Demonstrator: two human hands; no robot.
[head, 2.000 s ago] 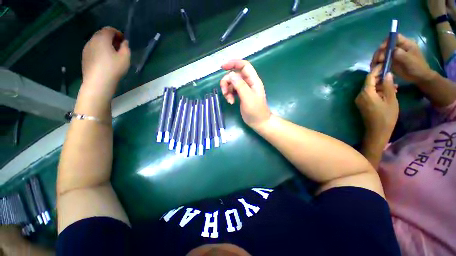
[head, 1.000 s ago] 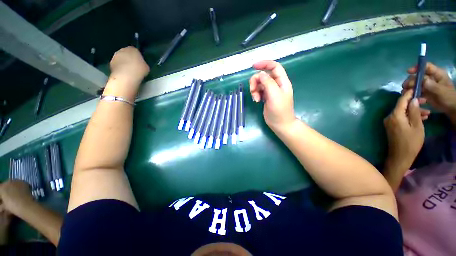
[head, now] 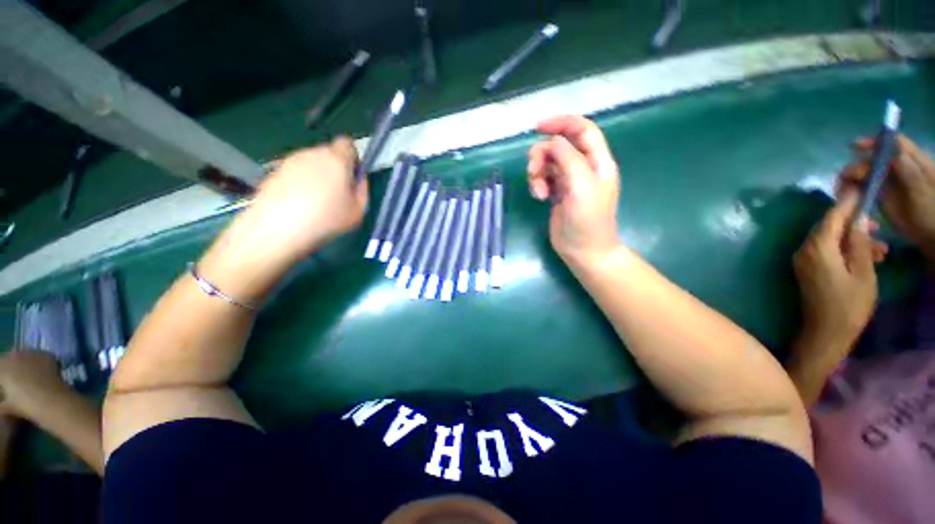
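My left hand (head: 320,189) is over the pale rail, slightly blurred, and holds a dark pen-like stick (head: 381,133) by its lower end, white tip pointing up and away. A row of several dark sticks (head: 441,230) lies fanned side by side on the green worktop just right of my left hand, white ends toward me. My right hand (head: 579,189) is raised right of the row, fingers curled and apart, with no stick visible in it.
Beyond the pale edge rail (head: 707,74), loose sticks (head: 521,57) lie on the dark green belt. A slanting grey post (head: 123,97) stands at upper left. At right, another person's hands (head: 841,266) hold a stick. At far left, another hand (head: 36,384) is beside more sticks (head: 51,333).
My left hand has come back from the belt toward the row, now with a stick in it. My right hand has barely moved.
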